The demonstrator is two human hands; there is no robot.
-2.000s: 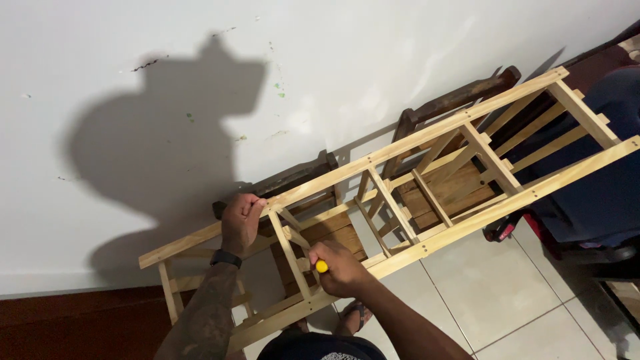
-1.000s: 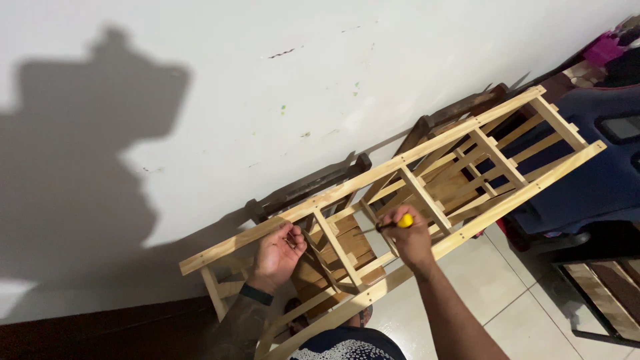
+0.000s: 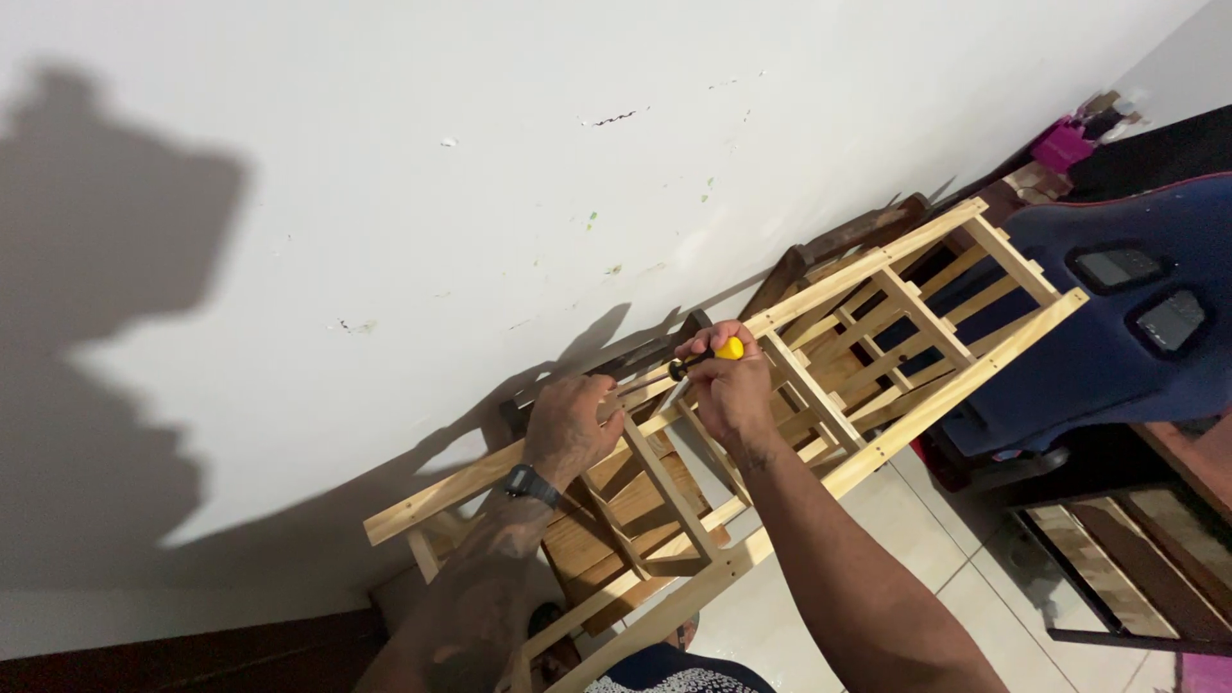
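A long pale wooden frame with slatted shelves (image 3: 909, 440) lies across the view, tilted up to the right. My right hand (image 3: 733, 395) grips a screwdriver with a yellow and black handle (image 3: 729, 348), its shaft pointing left toward my left hand. My left hand (image 3: 575, 423), with a dark watch on the wrist, rests on the frame's wall-side rail near a crosspiece, fingers at the screwdriver's tip. Whether those fingers hold a screw cannot be told; the tip is partly hidden.
Wooden chairs (image 3: 616, 539) stand beneath the frame, against a white wall (image 3: 433, 241). At the right are a dark blue seat back (image 3: 1039, 385) and a black-framed rack (image 3: 1107, 577). Pale floor tiles (image 3: 924, 587) show below.
My right hand has brought the screwdriver from over the middle of the frame to the wall-side rail, beside my left hand. My left hand now rests on that rail.
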